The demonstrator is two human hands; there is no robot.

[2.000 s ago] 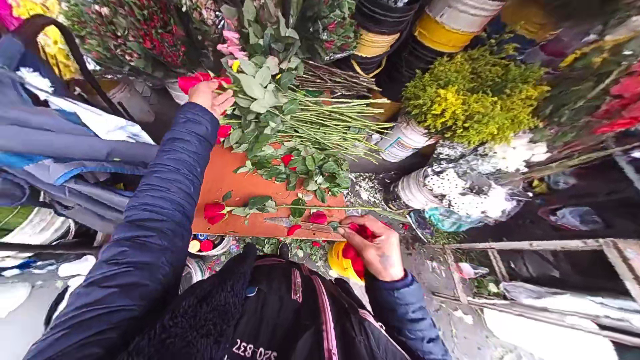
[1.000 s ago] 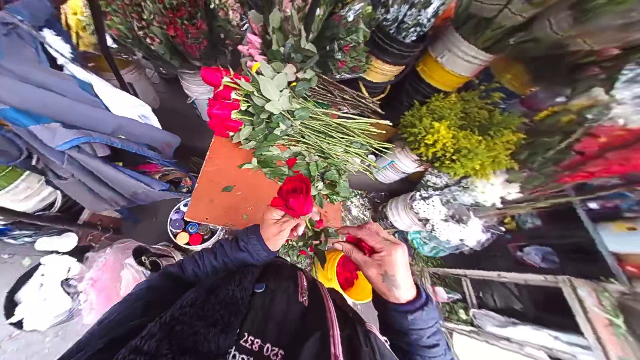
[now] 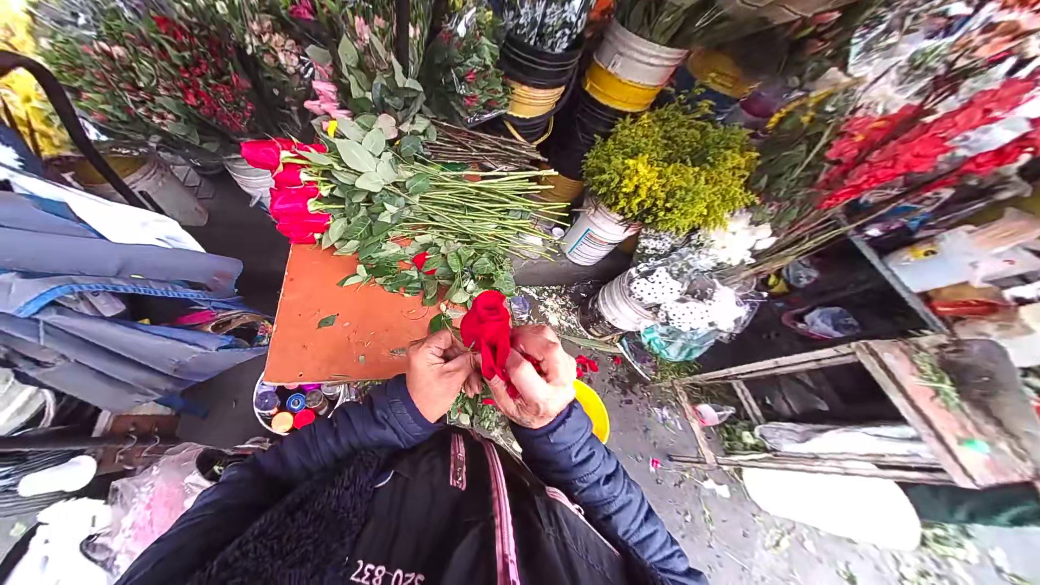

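Just past the near edge of an orange table (image 3: 325, 325), a red rose (image 3: 487, 321) is held upright between both hands. My left hand (image 3: 443, 372) closes around it just below the bloom, its stem mostly hidden by the fingers. My right hand (image 3: 536, 378) pinches red petals at the bloom's right side. Beyond them on the table lies a pile of long-stemmed roses, their red blooms (image 3: 296, 195) at the left and green stems (image 3: 487, 195) pointing right. Loose leaves and a small red bloom lie at the pile's near side.
A yellow bucket (image 3: 593, 410) stands beside my right forearm. Under the table's near left corner is a container of spray cans (image 3: 296, 402). Buckets of yellow flowers (image 3: 670, 166) and white flowers (image 3: 691, 301) stand to the right, near a wooden frame (image 3: 910, 406). Petals litter the floor.
My left hand has come from the rose blooms at the far left to the near table edge and now holds a rose there. My right hand has moved in against that bloom.
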